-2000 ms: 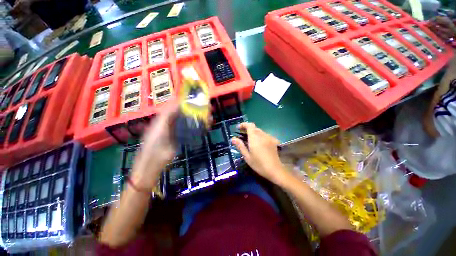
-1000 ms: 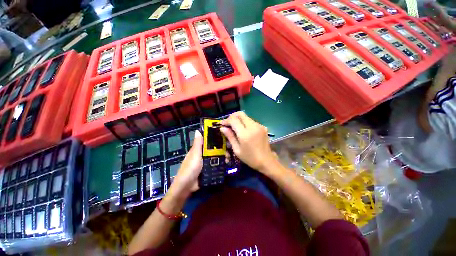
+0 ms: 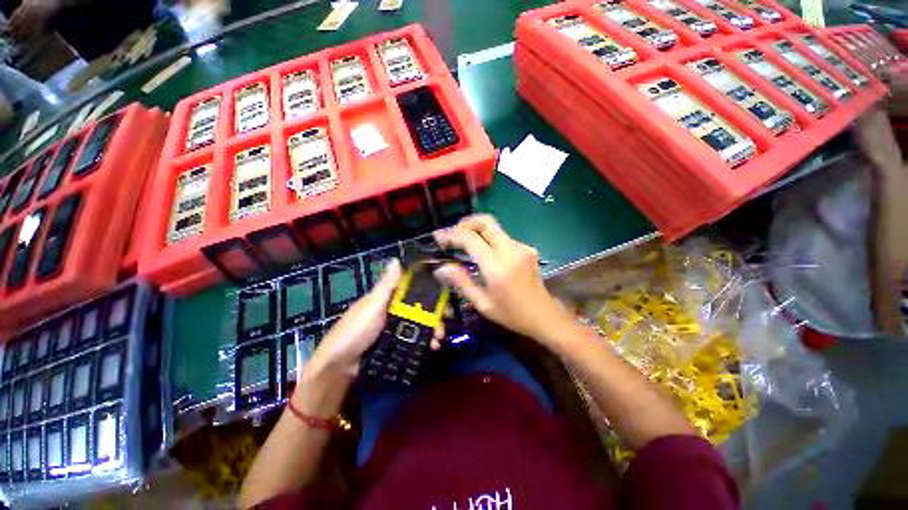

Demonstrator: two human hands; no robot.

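Note:
My left hand (image 3: 360,324) holds a black keypad phone (image 3: 396,357), tilted, with its number keys facing up. A bright yellow liner (image 3: 414,312) frames the phone's screen area. My right hand (image 3: 498,274) is at the phone's top end, its fingertips bent at the upper edge of the yellow frame. A thin dark shape shows by these fingertips; I cannot tell what it is or whether they grip it. A clear lens tray (image 3: 281,344) with black-framed lenses lies under and left of my hands, its back row raised against the foam phone tray (image 3: 329,204).
The foam tray holds pale gold handsets and one black phone (image 3: 428,122). Stacked foam trays (image 3: 622,169) stand at right, more (image 3: 119,204) at left. Stacked lens trays (image 3: 70,398) are at lower left. A white wipe (image 3: 535,162) lies between trays. Yellow waste (image 3: 687,369) sits in clear plastic below the bench.
My left hand came back from the foam tray with the phone, now lower and tilted. My right hand moved from the lens tray to the phone's top; the yellow frame now looks skewed.

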